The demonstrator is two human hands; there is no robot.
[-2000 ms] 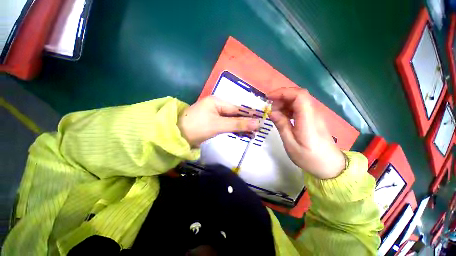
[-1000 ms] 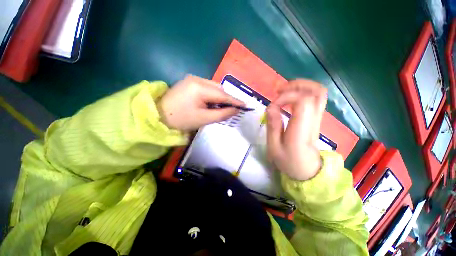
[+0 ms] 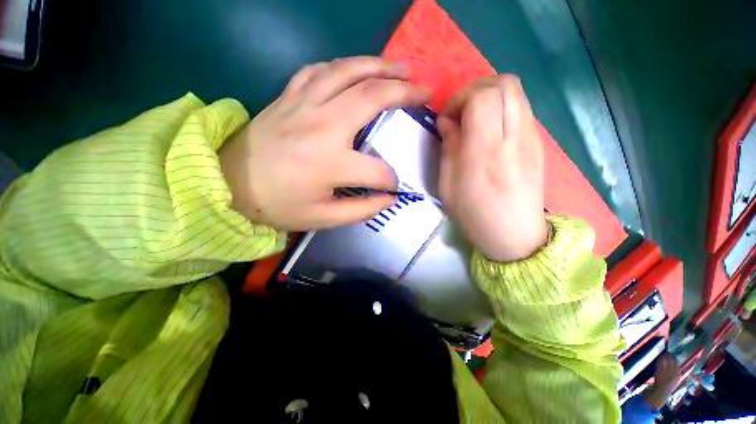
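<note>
A white display module [image 3: 356,255] with a dark rim lies on a red foam pad [image 3: 572,195]. A thin dark line crosses its face, and a row of short dark marks shows near my left fingertips. My left hand [image 3: 319,145] is over its upper left part, with a thin dark pointed tool [image 3: 352,192], perhaps tweezers, between thumb and fingers. The tip is at the dark marks. My right hand [image 3: 493,170] is over the far right edge, its fingers curled together. Its fingertips are hidden, so I cannot tell whether it holds anything.
Red pads with modules [image 3: 646,319] stand at the right, and more lie at the right rim. Part of another unit [image 3: 16,33] is at the upper left. A black rounded shape [image 3: 331,356] covers the lower middle. The green bench [image 3: 207,41] has a lengthwise seam.
The view has moved closer. My left hand has moved from pinching with the right at the yellow piece to holding the dark tool. My right hand has curled in over the far edge.
</note>
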